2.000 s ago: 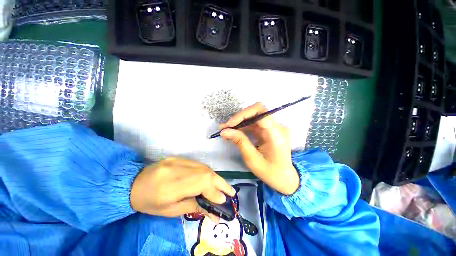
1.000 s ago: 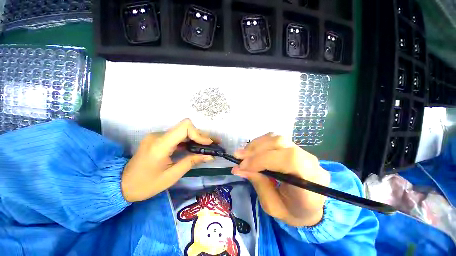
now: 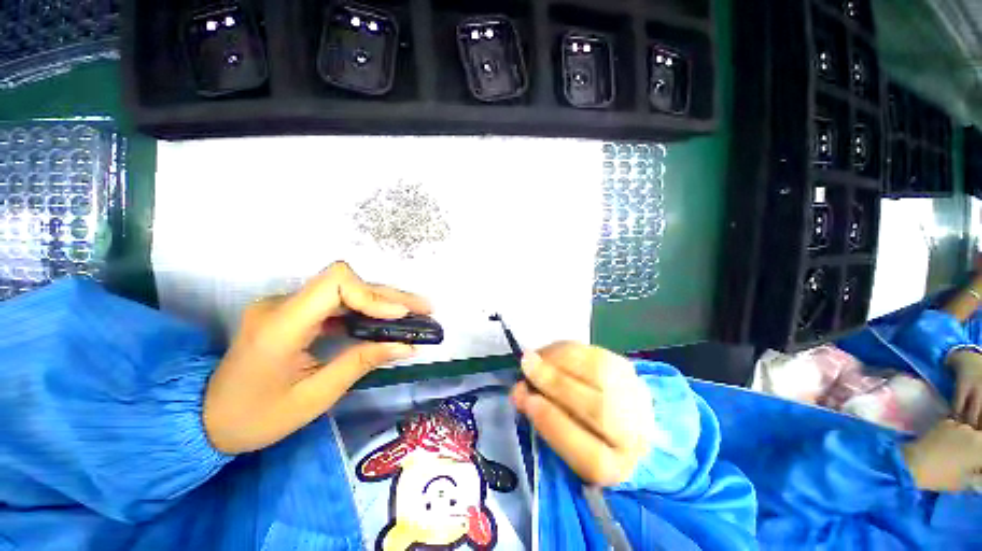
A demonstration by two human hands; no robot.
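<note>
My left hand [image 3: 307,355] holds a black housing [image 3: 396,329] edge-on between thumb and fingers, above the paper's lower edge. My right hand [image 3: 581,409] holds dark tweezers [image 3: 510,342], with their tip pointing up and left, apart from the housing. A tiny dark part [image 3: 494,316] shows at the tweezer tip; I cannot tell if it is gripped or lies on the paper. A heap of tiny silvery-grey metal parts [image 3: 402,219] lies on the white paper work sheet [image 3: 258,205].
A black foam tray [image 3: 431,121] with housings lies behind the paper. More black trays [image 3: 791,215] stand at right. Clear blister trays lie left [image 3: 54,199] and right [image 3: 630,221] of the paper. Another person's hands [image 3: 953,452] and blue sleeves show at far right.
My right hand has moved down and away from the housing, and the tweezers now point up and left. My left hand still holds the housing. The whole view has shifted.
</note>
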